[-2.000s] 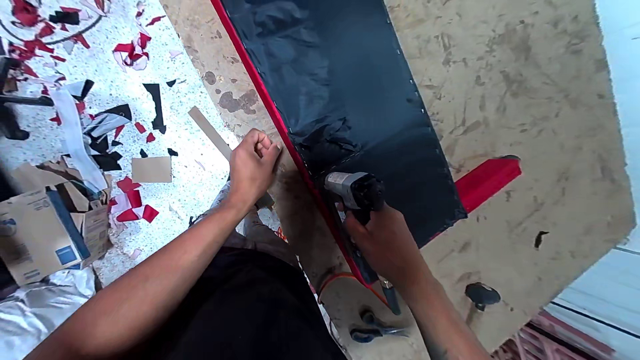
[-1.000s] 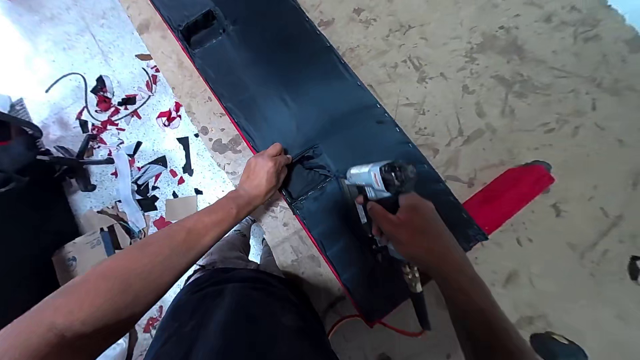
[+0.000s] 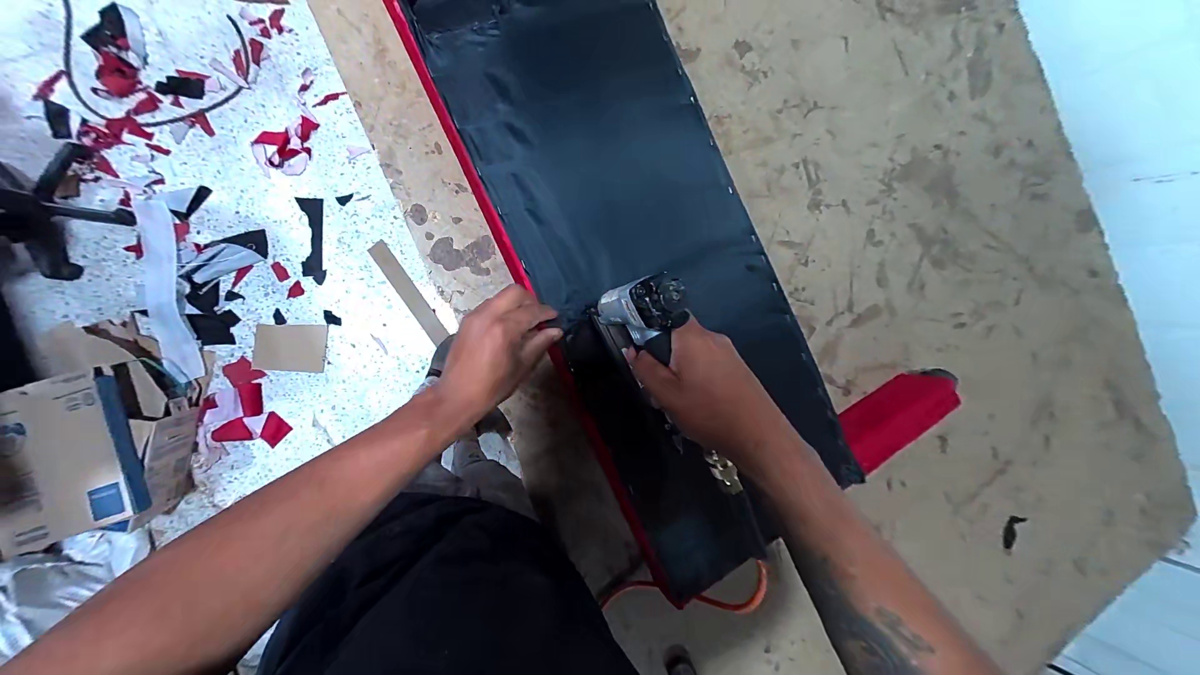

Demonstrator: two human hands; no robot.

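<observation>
My right hand (image 3: 698, 384) grips a pneumatic staple gun (image 3: 642, 305), its nose down on the black fabric near the panel's red left edge. My left hand (image 3: 502, 342) is at that edge, its fingertips pinching the black fabric just left of the gun's nose. The long panel (image 3: 600, 159) lies black side up on the table, with a row of staples along its right edge and red covering showing along its left side. A fitting and hose hang from the gun's handle, partly hidden by my right forearm.
A red padded piece (image 3: 900, 417) sticks out beyond the panel's right edge on the worn table (image 3: 937, 234). An orange hose (image 3: 750, 591) loops at the panel's near end. Left on the floor are fabric scraps (image 3: 281, 145), a cardboard box (image 3: 66, 459) and a stand's dark legs (image 3: 47, 211).
The staple gun has come left to the panel's red edge, beside my left hand; one second ago it was farther in on the black fabric. The view has shifted.
</observation>
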